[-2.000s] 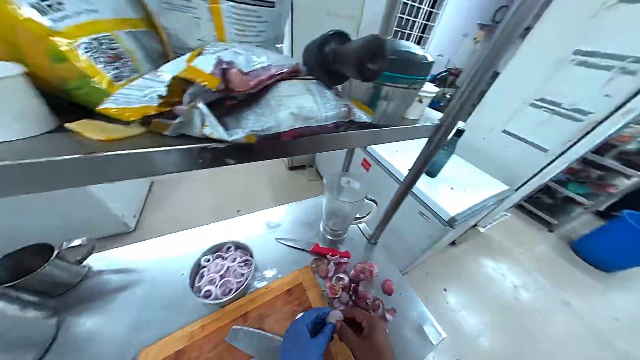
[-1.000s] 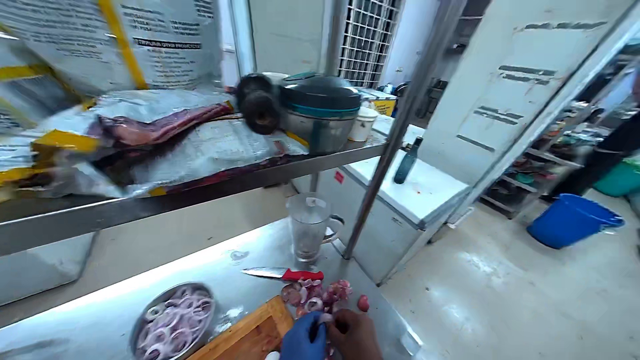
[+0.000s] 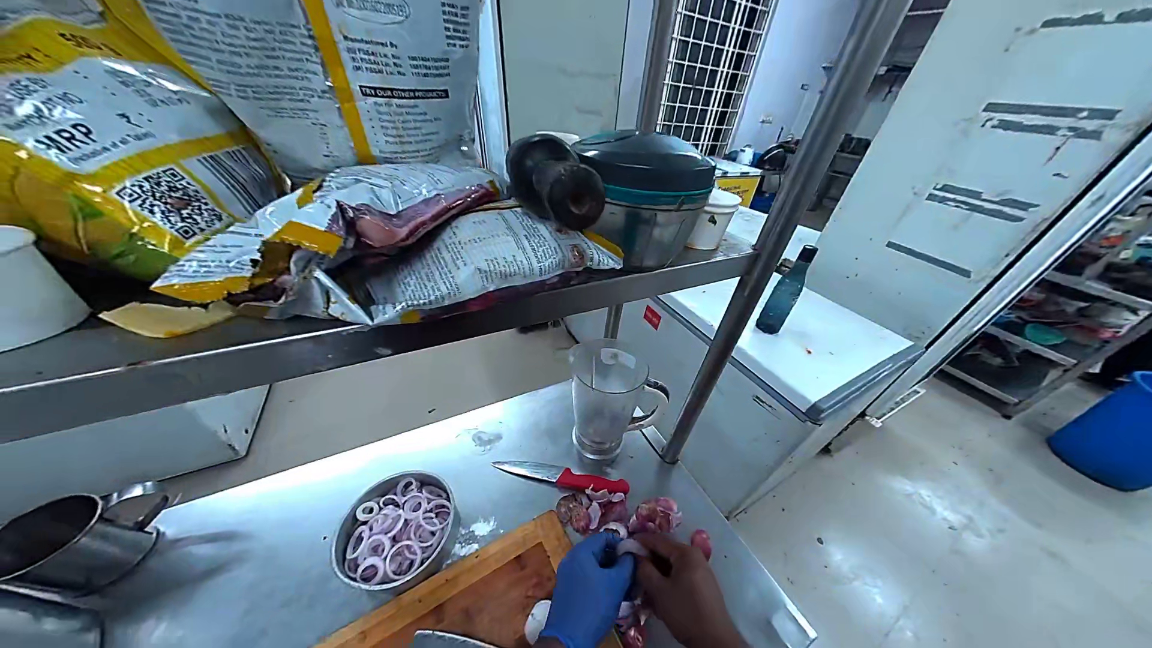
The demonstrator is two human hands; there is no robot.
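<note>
My left hand point(image 3: 589, 585), in a blue glove, and my bare right hand point(image 3: 684, 585) meet over the right edge of a wooden cutting board point(image 3: 486, 589). Between their fingertips is a small onion piece point(image 3: 632, 547). Onion skins and small red onions point(image 3: 655, 515) lie around and beyond the hands. A white peeled piece point(image 3: 537, 619) rests on the board beside the left glove. Part of a metal blade point(image 3: 445, 640) shows at the bottom edge. A red-handled knife point(image 3: 594, 481) lies behind the board. Left of it, a round metal bowl point(image 3: 339, 549) holds sliced onion rings.
A clear jug point(image 3: 607, 400) stands behind the knife, near a steel post point(image 3: 720, 360). A metal shelf point(image 3: 378, 346) carrying packets point(image 3: 504, 256) and a lidded chopper point(image 3: 643, 202) crosses above the table. Steel mugs point(image 3: 72, 544) stand at left. A glass bottle point(image 3: 787, 290) stands on a white freezer.
The view has shifted between frames. Both hands stay together at the onion piece by the board's right edge; no clear change in their hold shows.
</note>
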